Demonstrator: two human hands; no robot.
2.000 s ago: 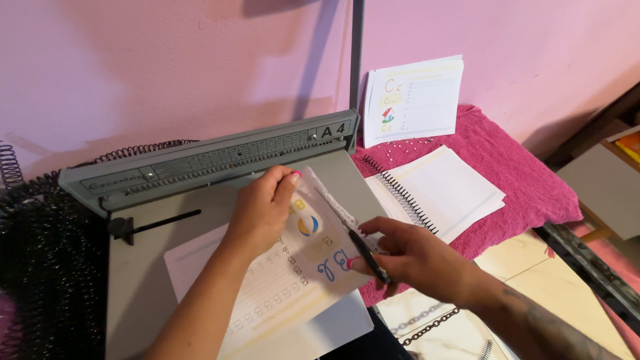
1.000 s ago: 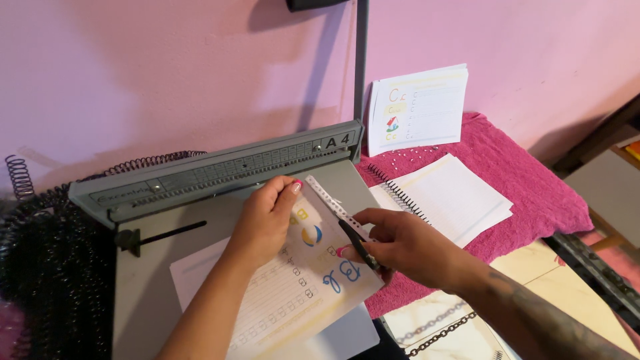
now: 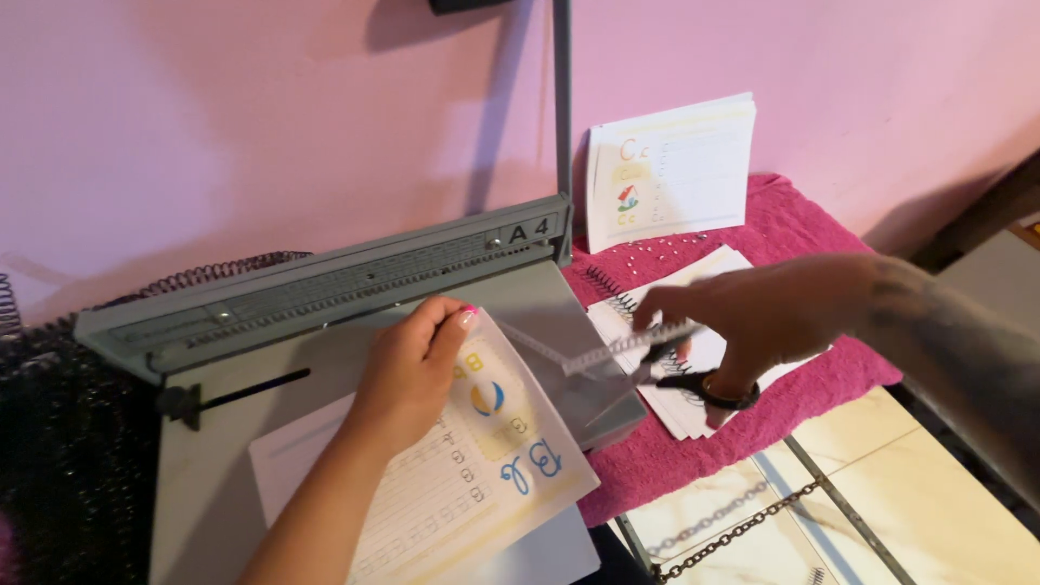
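My left hand (image 3: 418,378) pinches the top corner of a printed letter-B worksheet (image 3: 487,479), which lies tilted over other sheets on the grey bed of a manual binding punch (image 3: 366,284). To its right, my right hand (image 3: 731,325) holds black-handled scissors (image 3: 691,386), fingers in the loops, blades pointing left. A thin strip of paper with punched holes (image 3: 601,353) runs, blurred, from near the worksheet's edge to my right hand. Beyond that hand lies a spiral-bound notebook (image 3: 715,272), partly hidden by it.
A stack of letter-C worksheets (image 3: 699,179) leans on the pink wall. Small paper bits (image 3: 658,248) dot the magenta towel (image 3: 845,349). Black spiral coils (image 3: 65,439) heap at the left. The punch's lever (image 3: 563,97) stands upright. A chain (image 3: 739,528) hangs at the lower right.
The holed strip, along the worksheet's edge one second ago, is now off it for most of its length. My right hand has moved right with the scissors, away from the sheet.
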